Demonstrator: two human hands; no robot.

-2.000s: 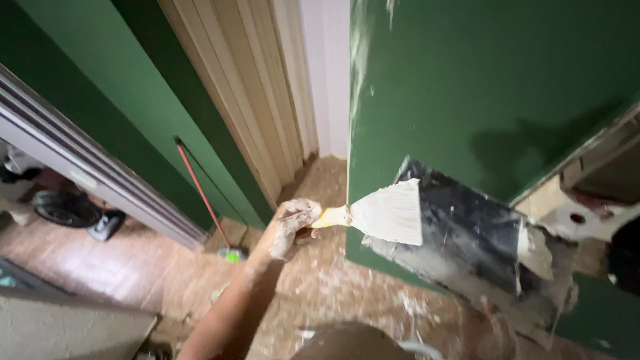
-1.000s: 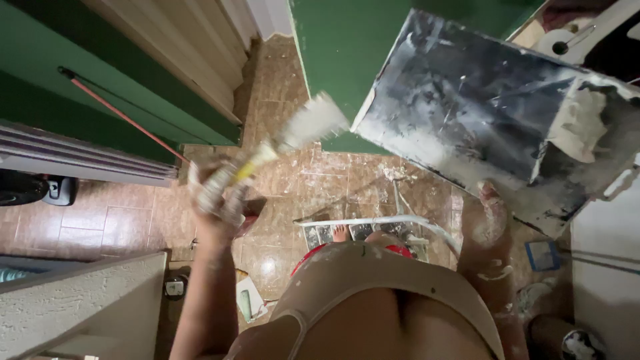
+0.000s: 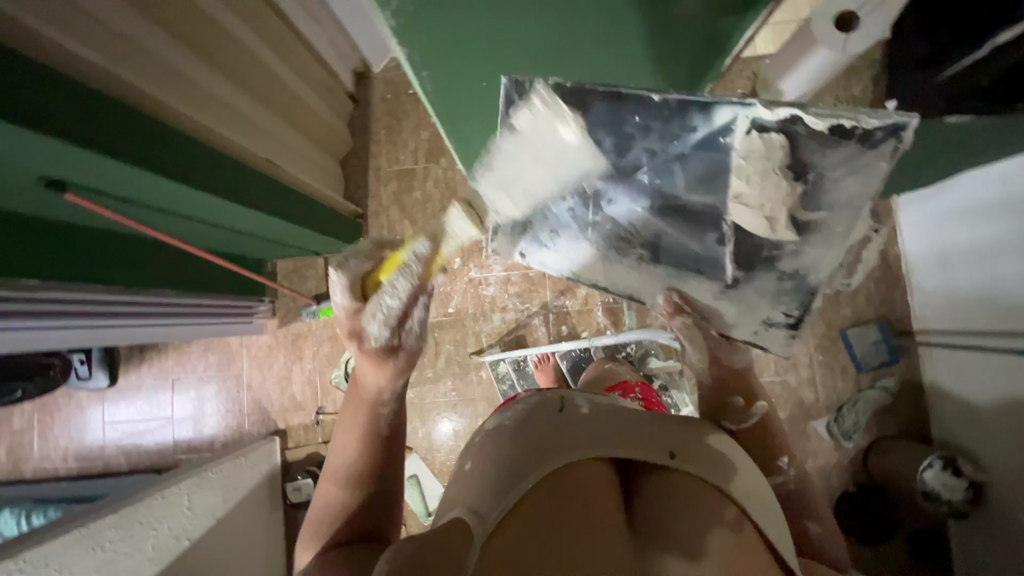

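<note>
My left hand (image 3: 384, 292), coated in white compound, is closed around the yellow handle of a putty knife (image 3: 540, 152). The wide blade, smeared white and blurred, lies over the left corner of a dark flat board (image 3: 640, 200); whether it touches cannot be told. A lump of off-white compound (image 3: 764, 184) sits on the board's right part, and more is smeared along its edges. My right hand (image 3: 686, 320) supports the board from below at its near edge, most of the fingers hidden beneath it.
Below me is a stepladder (image 3: 592, 344) on a brown tiled floor (image 3: 448, 360). A green wall (image 3: 544, 40) stands ahead. A broom with a red handle (image 3: 176, 244) leans at the left. A low wall top (image 3: 160, 512) is at lower left, a white paper roll (image 3: 832, 40) at upper right.
The putty knife was beside the green wall's edge two seconds ago, then left of the board; now its blade is over the board's left corner. The view has tilted down toward the floor.
</note>
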